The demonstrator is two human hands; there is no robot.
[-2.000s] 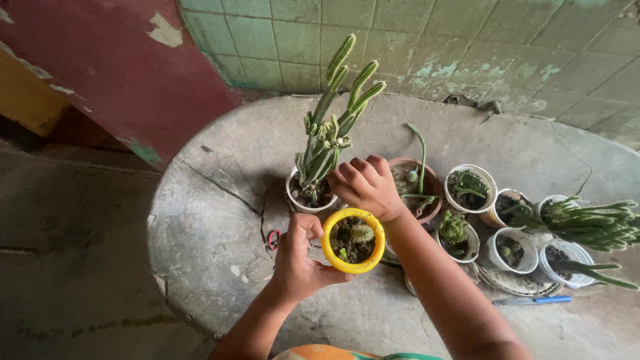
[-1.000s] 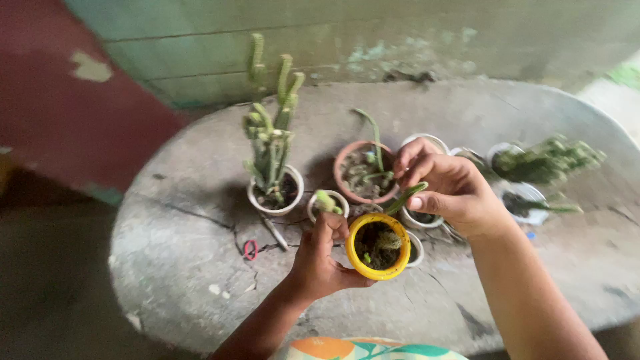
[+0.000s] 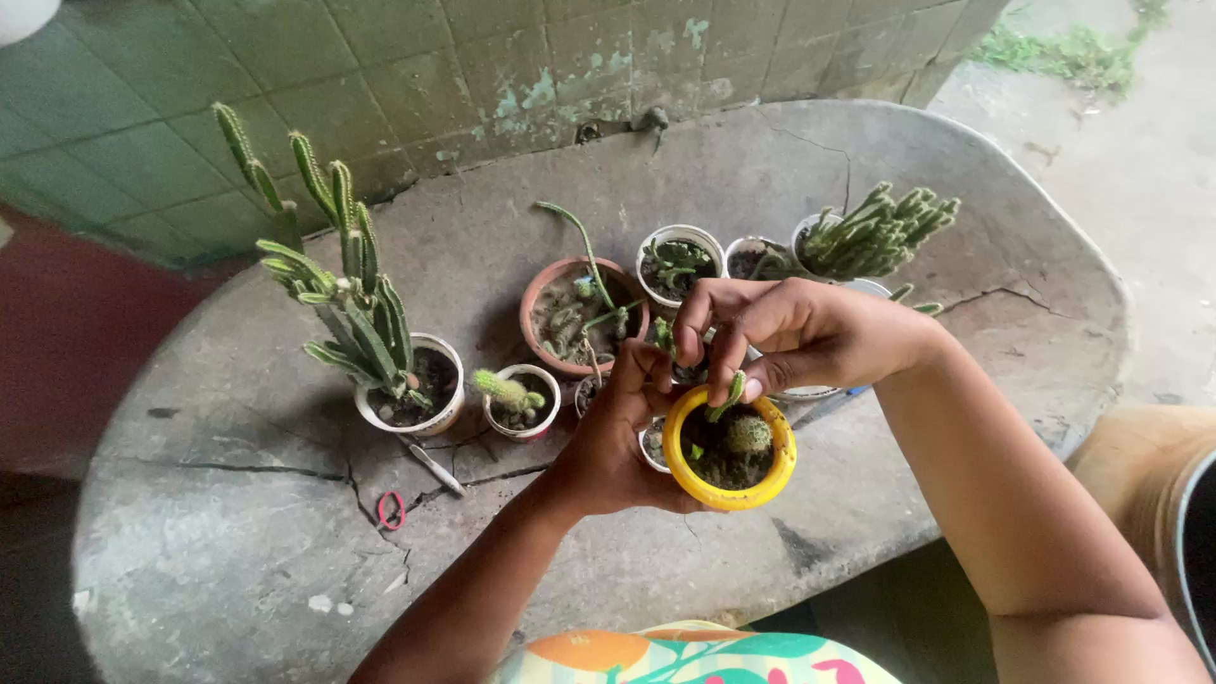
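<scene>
My left hand (image 3: 622,442) grips a small yellow plastic pot (image 3: 781,475) from its left side. Dark soil fills the pot, and a small round cactus (image 3: 748,432) sits in it. With thumb and fingertips my right hand (image 3: 793,328) pinches a short green cactus cutting (image 3: 730,394), whose lower end is at the soil beside the round cactus. Behind my hands stands a terracotta pot (image 3: 534,318) with a long thin stem. To the left are a small white pot (image 3: 525,434) with a fuzzy cactus and a larger white pot (image 3: 458,404) with tall columnar cacti.
The cracked concrete table (image 3: 237,541) bears a pair of scissors or similar tool with a red loop (image 3: 390,510) and a pale stick-like tool (image 3: 437,467). Several white pots, one with a clustered cactus (image 3: 883,233), stand at the right. A tiled wall (image 3: 408,76) borders the back; a large container (image 3: 1145,475) is right.
My right hand, by the tall cactus two seconds ago, has come over the yellow pot. The green cutting it held above the rim one second ago is now lower, at the soil.
</scene>
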